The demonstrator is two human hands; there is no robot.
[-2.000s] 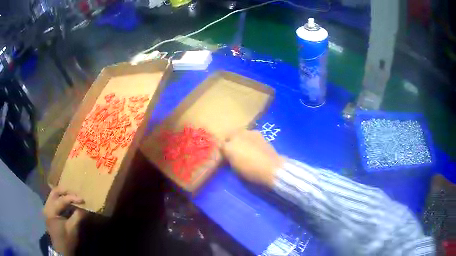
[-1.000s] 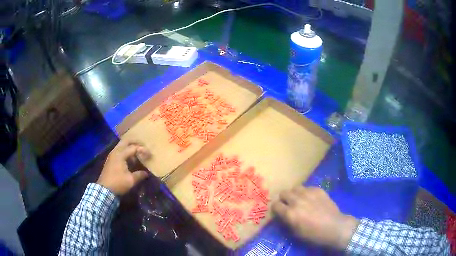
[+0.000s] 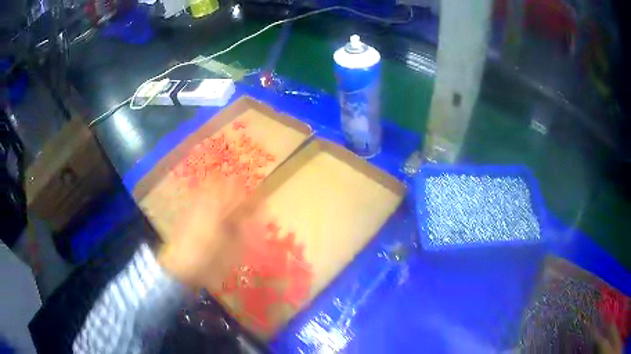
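My left hand (image 3: pixel 207 231) is strongly blurred over the near ends of two cardboard trays, beside the red plastic pieces (image 3: pixel 273 276) heaped in the nearer tray (image 3: pixel 332 187). Its fingers cannot be made out. The farther tray (image 3: pixel 166 200) holds more red pieces. At the lower right edge, part of my right hand (image 3: pixel 609 340) shows small and cut off at the mixed-parts tray, by dark metal pieces (image 3: pixel 560 314) and red pieces (image 3: pixel 614 308). What it holds cannot be seen.
A blue bin (image 3: pixel 477 259) full of silver pieces stands right of the trays. A blue and white spray can (image 3: pixel 358 104) stands behind them, near a pale post (image 3: pixel 456 83). A white power strip (image 3: pixel 200 92) lies at the back left. A brown carton (image 3: pixel 66 176) is at left.
My left hand has moved right over the trays. My right hand has left the nearer tray's side for the lower right edge. The view has shifted right. Earlier, the farther tray was set down beside the nearer one.
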